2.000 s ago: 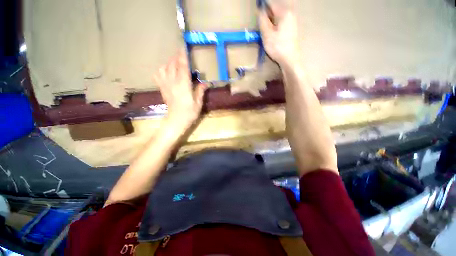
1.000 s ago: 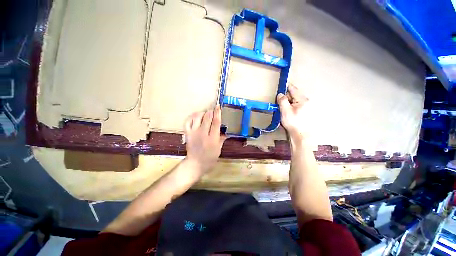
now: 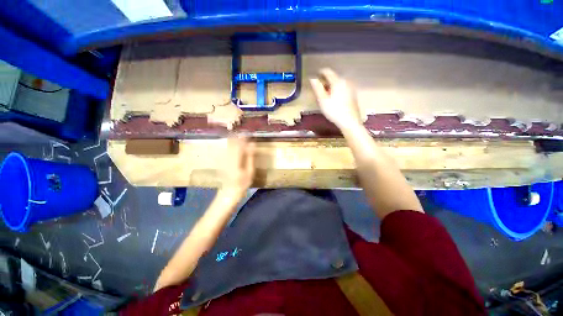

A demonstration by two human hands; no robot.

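Note:
The blue cutting die (image 3: 264, 77) lies on the beige sheet material (image 3: 395, 80), its far end under the edge of the press beam. My right hand (image 3: 334, 97) is just right of the die, apart from it, blurred, with fingers partly curled and nothing visible in it. My left hand (image 3: 237, 166) is over the wooden front rail (image 3: 308, 163), nearer to me than the die, blurred; its finger pose is unclear. The sheet's notched front edge shows the red-brown cutting pad (image 3: 197, 123).
The blue press beam (image 3: 346, 13) spans the far side above the sheet. A brown block (image 3: 152, 146) sits on the rail at left. Blue tubs stand on the floor at left (image 3: 55, 188) and right (image 3: 518, 207). White scraps litter the floor.
Both hands have let go of the die; the left has drawn back over the rail, the right has moved off to its right. The blue beam now covers the far part of the sheet.

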